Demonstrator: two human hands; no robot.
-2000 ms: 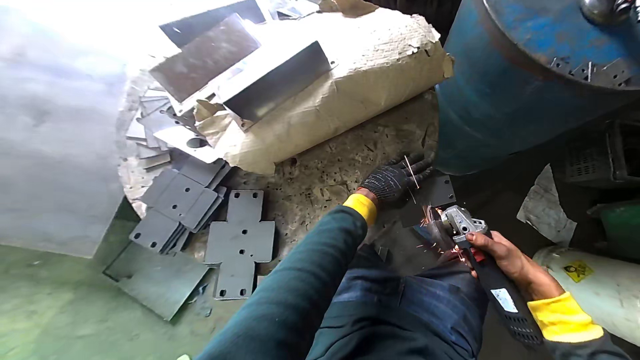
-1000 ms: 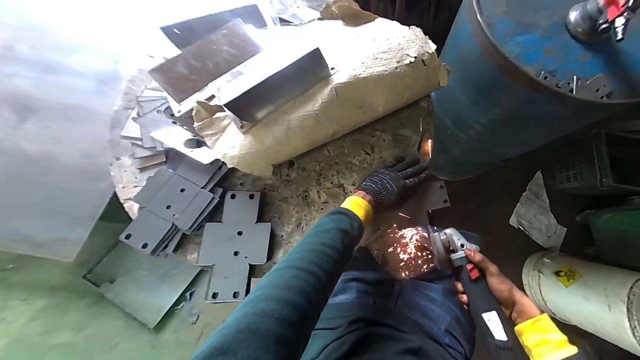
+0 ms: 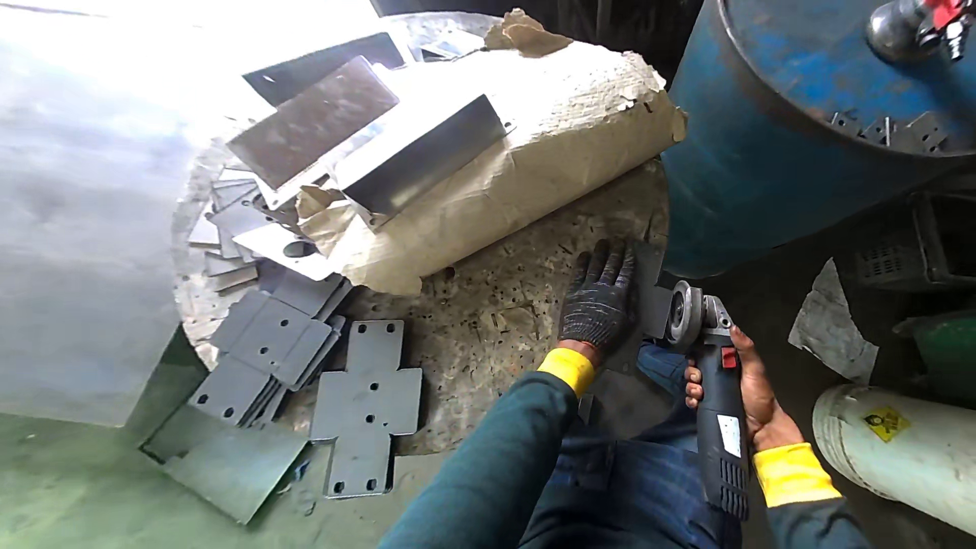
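Note:
My left hand (image 3: 600, 301), in a dark knitted glove, lies flat with its fingers slightly apart over a grey metal plate (image 3: 648, 286) at the edge of the round worktable (image 3: 503, 328). The bare right hand (image 3: 751, 389) grips an angle grinder (image 3: 718, 412) by its black body; the grinding disc (image 3: 685, 313) is beside the plate's right edge, and no sparks show. A cross-shaped metal plate with holes (image 3: 371, 404) lies left of my left arm. Further left is a stack of similar plates (image 3: 278, 335).
A paper-wrapped bundle (image 3: 534, 160) carries bent sheet-metal pieces (image 3: 427, 156). A blue drum (image 3: 732, 168) stands at the upper right with small metal parts on top. To the right are a dark crate (image 3: 892, 259), a paper scrap (image 3: 831, 328) and a whitish cylindrical container (image 3: 915, 442).
The sparks seen in both earlier frames are gone. The grinder has turned more upright in my right hand, its disc now up beside the plate. My left hand's fingers now point away from me.

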